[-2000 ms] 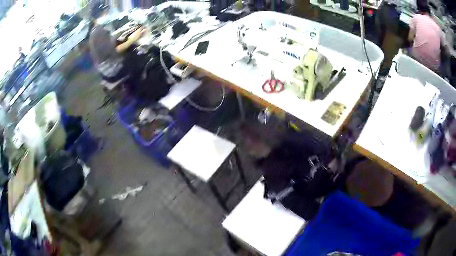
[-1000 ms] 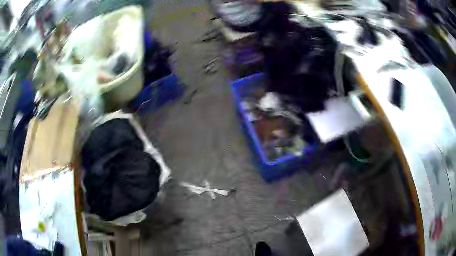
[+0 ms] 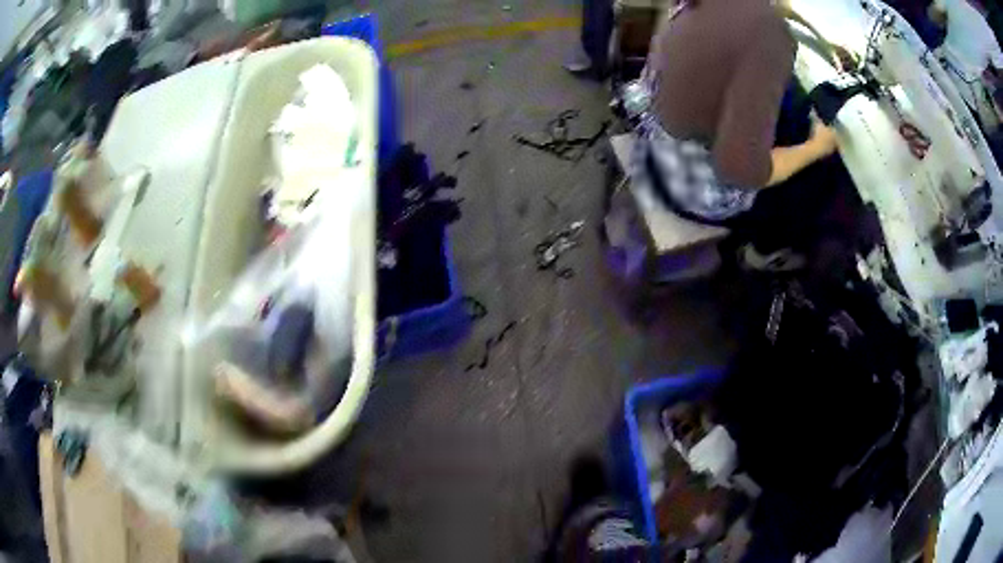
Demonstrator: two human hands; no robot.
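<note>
Neither of my hands is in view. Nearest in front of me on the left is a sewing table (image 3: 165,253) with a cream trough (image 3: 363,363) along its side. The trough holds white cloth (image 3: 317,138) and a crumpled clear plastic bag (image 3: 330,258), with something brownish near its lower end. A blue crate (image 3: 440,324) with dark pieces stands on the floor just right of the trough. Another blue crate (image 3: 638,451) at the lower right holds mixed scraps, a white piece (image 3: 713,453) among them. The picture is blurred.
A grey floor aisle (image 3: 495,385) runs between the tables, with dark and pale scraps on it. A seated person (image 3: 720,99) works at the right-hand table, an arm reaching over it. Dark cloth (image 3: 814,385) hangs beside the right crate. A yellow line (image 3: 484,35) crosses the far aisle.
The view has moved forward and turned left along the aisle. The cream trough is nearer and larger. The dark bundle and white stools have left the picture; the seated person shows more fully.
</note>
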